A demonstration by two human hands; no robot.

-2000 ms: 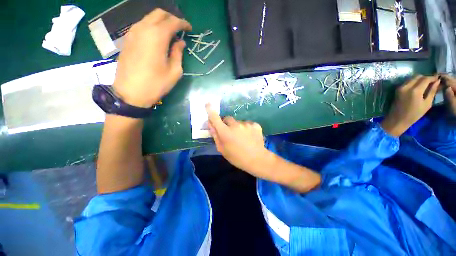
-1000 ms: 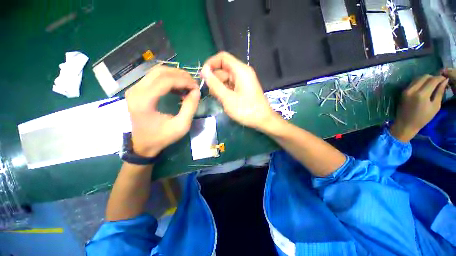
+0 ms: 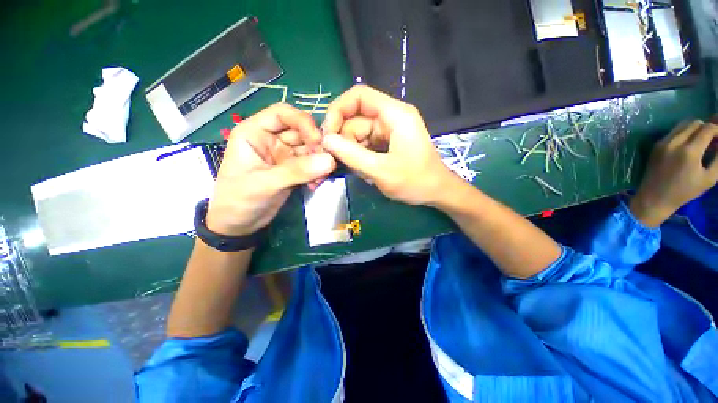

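Note:
A white display module (image 3: pixel 324 212) with an orange tab lies on the green bench just below my hands. My left hand (image 3: pixel 272 161), with a black band at the wrist, and my right hand (image 3: pixel 386 146) meet above the module's top end. Their thumbs and index fingers are pinched together at the fingertips. A tiny pale adhesive strip seems to be between them, mostly hidden by the fingers and blurred.
A grey panel (image 3: pixel 212 83), white cloth (image 3: pixel 112 106) and long pale sheet (image 3: pixel 118 201) lie left. Liner slivers (image 3: pixel 555 142) lie on the green bench (image 3: pixel 275 24). A black tray (image 3: pixel 488 98) holds modules at upper right. Another person's hand (image 3: pixel 677 169) is at far right.
From lying apart two seconds ago, with my right hand on the module, my hands have come together above it. Over the last second they stay together, fingertips closer. Red bits now show beside my left hand.

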